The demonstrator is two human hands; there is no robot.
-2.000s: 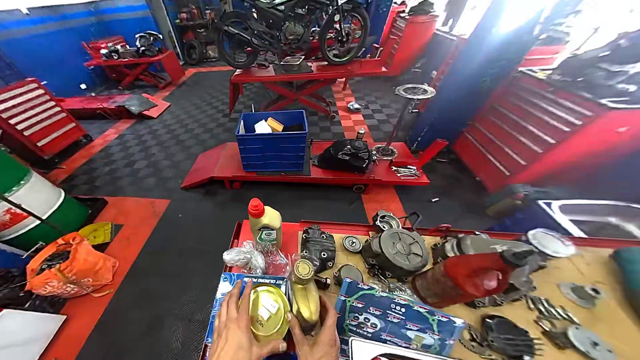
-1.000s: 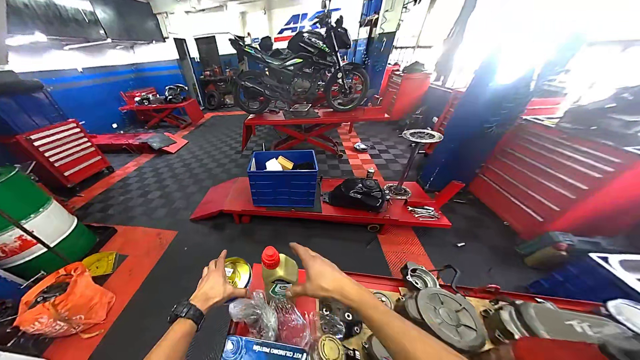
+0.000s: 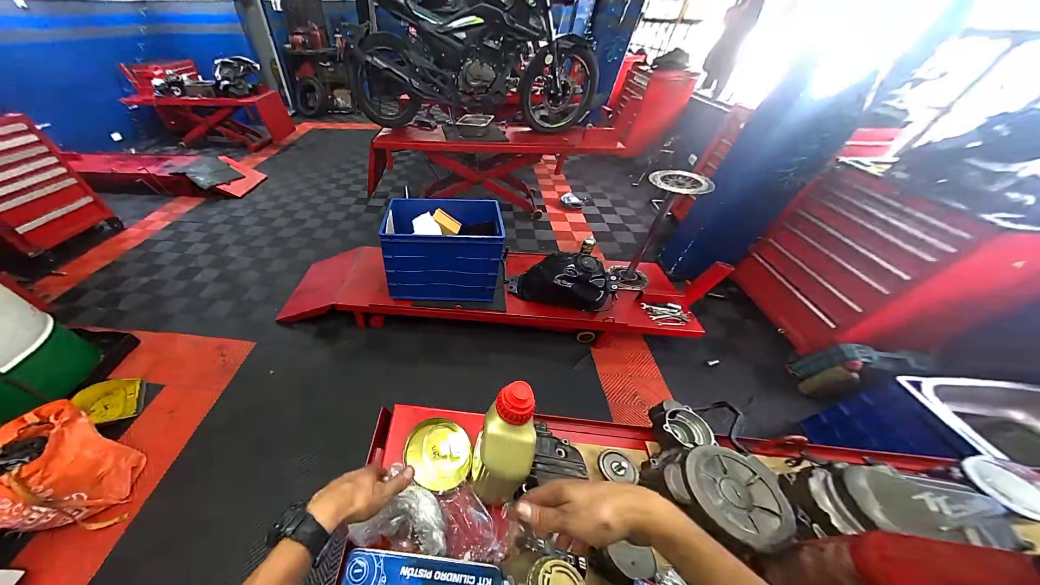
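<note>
My left hand [image 3: 361, 494], with a black watch at the wrist, is beside clear plastic bags [image 3: 414, 520] and just below a round yellow-gold tin [image 3: 439, 455]. Right of the tin stands a gold plastic bottle [image 3: 507, 451] with a red cap. My right hand [image 3: 585, 513] is low in front of the bottle, its fingertips at clear plastic; whether they grip it is unclear. A blue piston and cylinder kit box [image 3: 418, 569] lies below the bags. Near my right hand are a round gold lid or cap [image 3: 555, 571] and a dark finned engine part [image 3: 561, 457].
Engine covers [image 3: 739, 496] and a red container [image 3: 934, 561] crowd the bench's right side. Beyond the bench, a low red lift [image 3: 349, 276] bears a blue crate [image 3: 443, 264] and a black fuel tank [image 3: 565, 280]. An orange bag [image 3: 73, 467] sits at left.
The yellow tin and the bottle, between my hands near the bench front two seconds ago, now stand at the far edge. Both hands have come back from them toward the plastic bags.
</note>
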